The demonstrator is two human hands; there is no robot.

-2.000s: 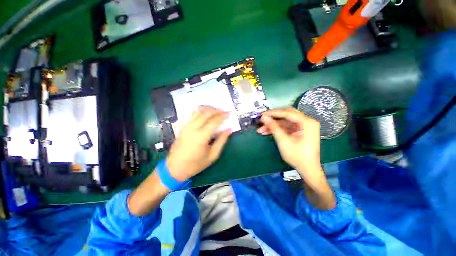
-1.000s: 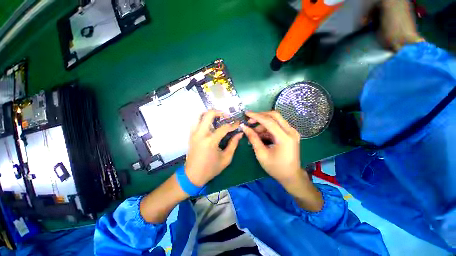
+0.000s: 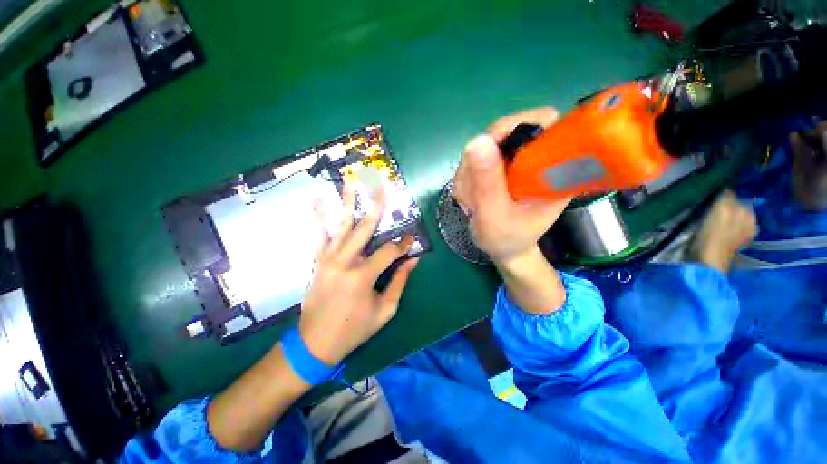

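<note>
The open tablet assembly point(image 3: 272, 245) lies tilted on the green mat, its circuit board end to the right. My left hand point(image 3: 349, 281), with a blue wrist band, rests on its right part, fingers spread, fingertips at the board and lower right corner. Whether it pinches a small part there is hidden. My right hand point(image 3: 508, 195) is wrapped around the orange electric screwdriver point(image 3: 589, 149), held up over the round screw tray point(image 3: 455, 227). The hand covers much of the tray. The driver's tip is hidden.
Another tablet point(image 3: 100, 72) lies at the upper left. A stack of tablets point(image 3: 68, 326) stands at the left edge. A wire spool point(image 3: 597, 227) sits right of the tray. A red-handled tool point(image 3: 657, 24) lies at the upper right. Another person's hand point(image 3: 728, 222) and blue sleeves are at the right.
My right hand has left the tablet's corner and taken hold of the hanging screwdriver. My left hand has stayed at the tablet, its fingers now spread. The view has shifted right.
</note>
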